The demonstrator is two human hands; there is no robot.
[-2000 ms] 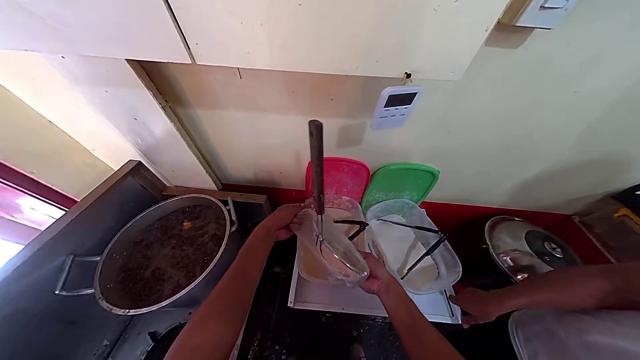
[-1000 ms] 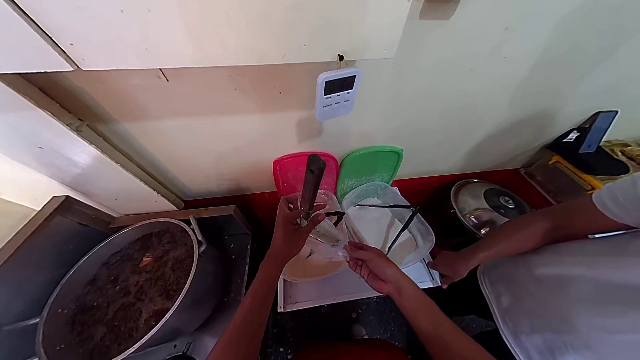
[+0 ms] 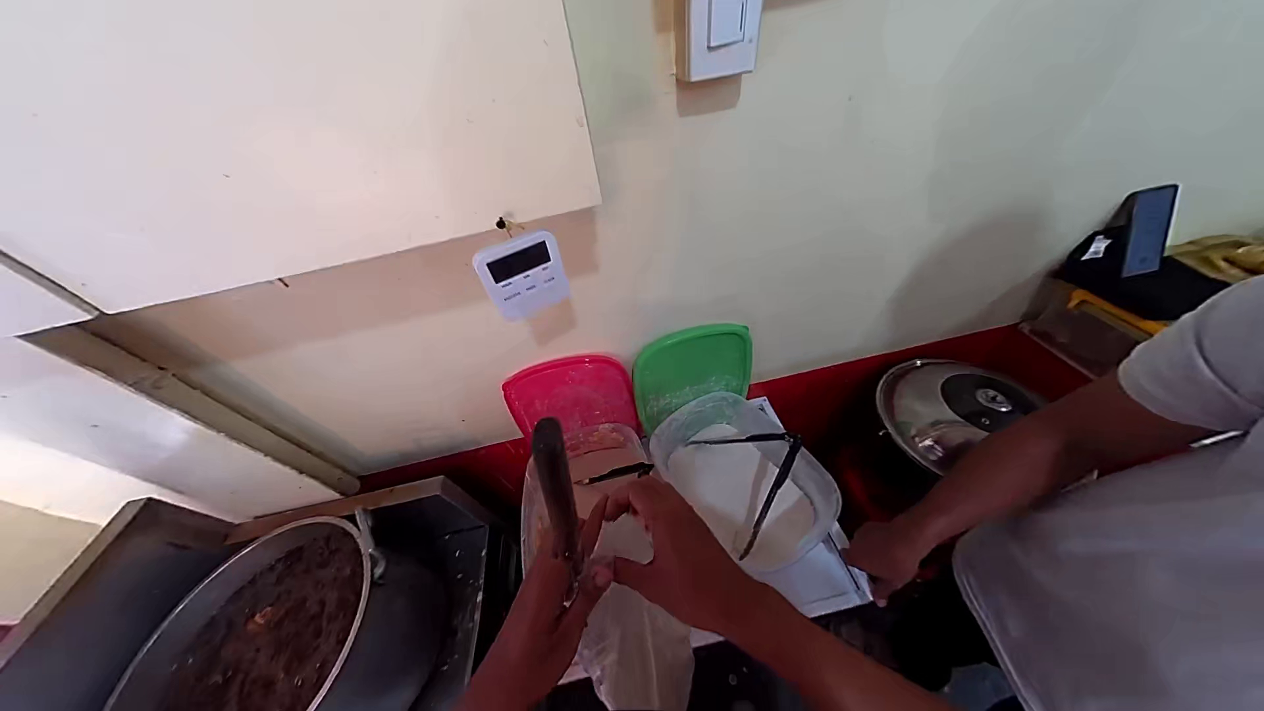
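Observation:
In the lower middle, my left hand [image 3: 555, 592] is closed around a ladle or scoop with a dark wooden handle [image 3: 553, 484], which points up. My right hand [image 3: 681, 558] meets it at the fingertips, pinching the top of a clear plastic bag [image 3: 637, 642] that hangs down below both hands. Behind the hands stands a plastic tub of pale brown powder [image 3: 597, 462], with a dark utensil across it. To its right is a clear tub of white powder [image 3: 726, 489] with black tongs or sticks over it. The bowl of the scoop is hidden.
A large metal pot [image 3: 346, 632] of dark liquid stands at lower left. Pink [image 3: 573, 395] and green [image 3: 693, 373] lids lean on the wall below a hanging digital timer [image 3: 521, 275]. At right are a domed lid [image 3: 948, 410] and another person's arm [image 3: 1027, 464], its hand near the white tray [image 3: 825, 583].
The bag, spread between both hands two seconds ago, now hangs below them. My right hand has come up against my left at the scoop. The view has shifted.

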